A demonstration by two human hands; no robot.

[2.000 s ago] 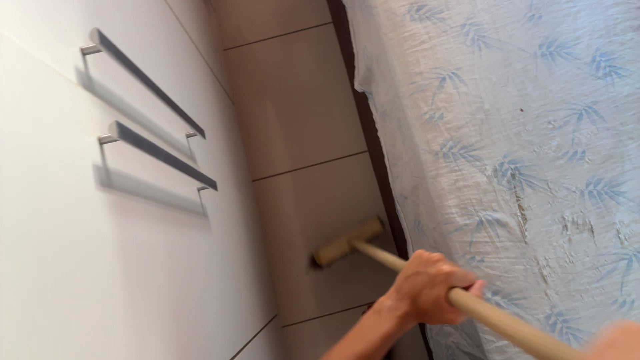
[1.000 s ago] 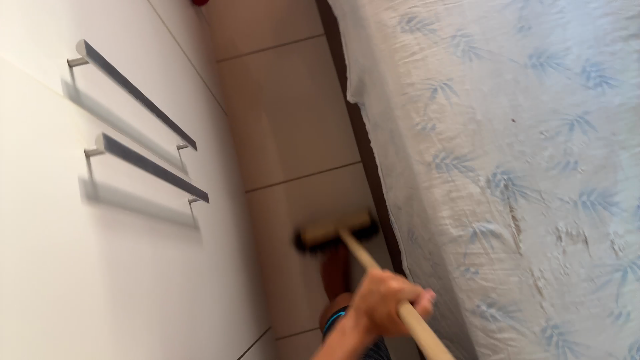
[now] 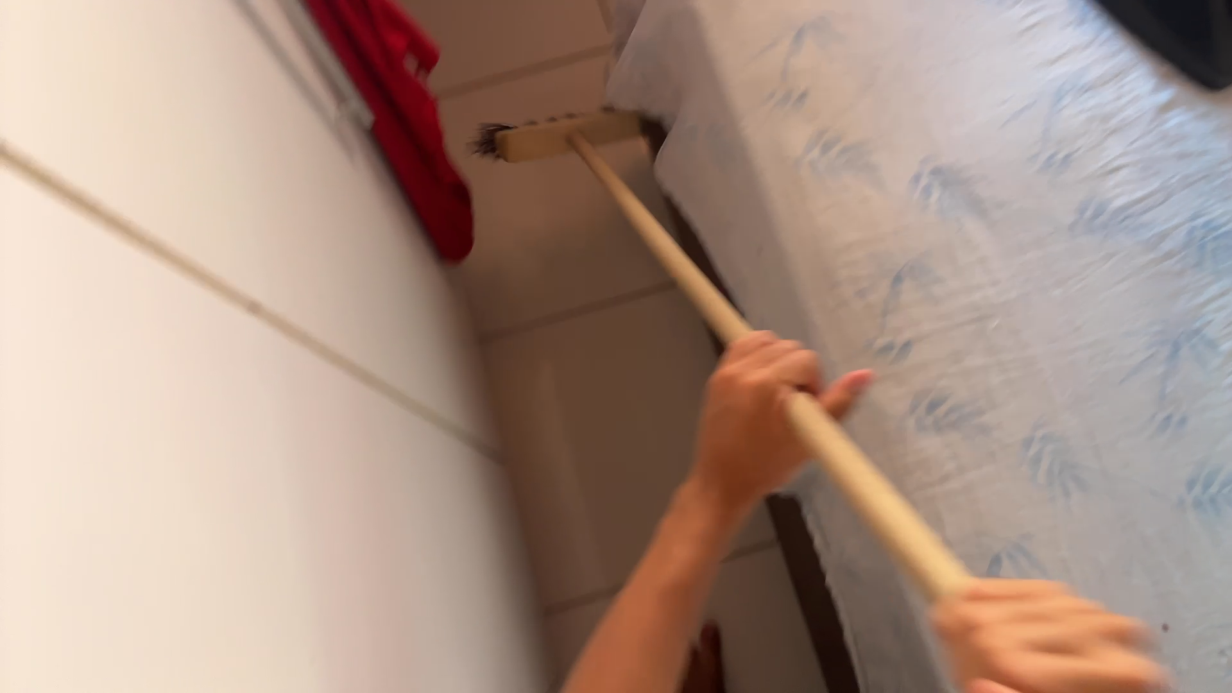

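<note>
A push broom with a pale wooden handle [image 3: 664, 245] reaches from the lower right up to the tiled floor. Its pale head [image 3: 568, 135], with dark bristles showing at the left end, lies across the gap between the white cabinet and the bed. My left hand [image 3: 765, 409] is wrapped around the middle of the handle, thumb pointing right. Nearer the camera, my right hand [image 3: 1049, 635] grips the handle's upper part, blurred and partly cut off by the bottom edge of the view.
White cabinet fronts [image 3: 241, 433] stand on the left, with a red cloth [image 3: 414, 144] hanging by a metal handle. A mattress in a blue-patterned white cover [image 3: 962, 337] fills the right, over a dark bed frame [image 3: 813, 587]. A dark object [image 3: 1184, 38] is at the top right.
The view has shifted considerably. The broom head has moved farther away along the floor gap. The red cloth now shows more fully, and my right hand is in view again.
</note>
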